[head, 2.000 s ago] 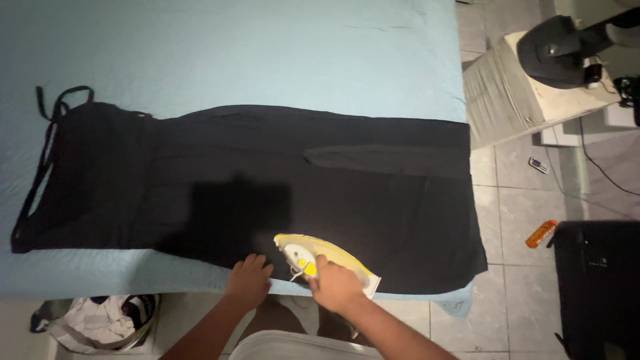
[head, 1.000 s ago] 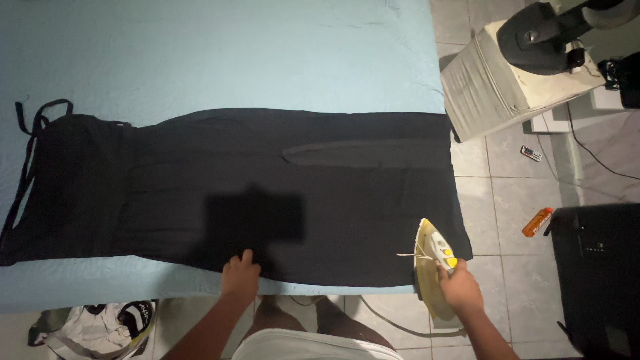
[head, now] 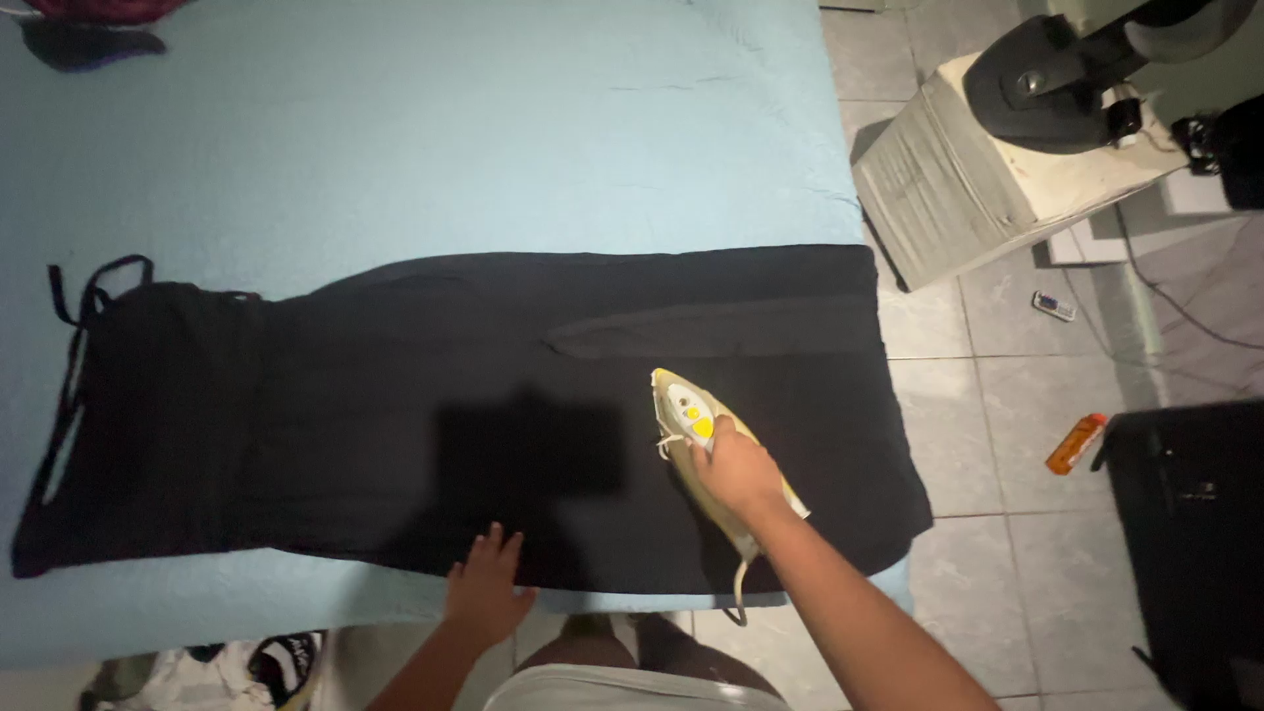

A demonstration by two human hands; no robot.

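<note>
A black dress (head: 395,346) with thin straps at its left end lies flat on a light blue bed sheet (head: 494,148). My right hand (head: 736,469) grips the handle of a yellow and white clothes iron (head: 691,410), which is over the lower skirt, its tip pointing up and left. Whether its soleplate touches the cloth cannot be told. The iron's cord (head: 739,592) hangs past the near edge. My left hand (head: 491,583) rests on the dress's near edge with its fingers spread, left of the iron. A dark shadow falls between the hands.
Right of the bed are a pale cabinet (head: 948,188) bearing a black stand (head: 1037,89), a remote control (head: 1054,306) and an orange bottle (head: 1076,443) on the tiles, and a black case (head: 1195,533). Clothes (head: 207,681) lie below at left; a dark item (head: 89,44) is far left.
The iron in my right hand was beyond the near edge by the hem a second ago; it is now over the skirt, farther left and up. My left hand stays near the dress's near edge.
</note>
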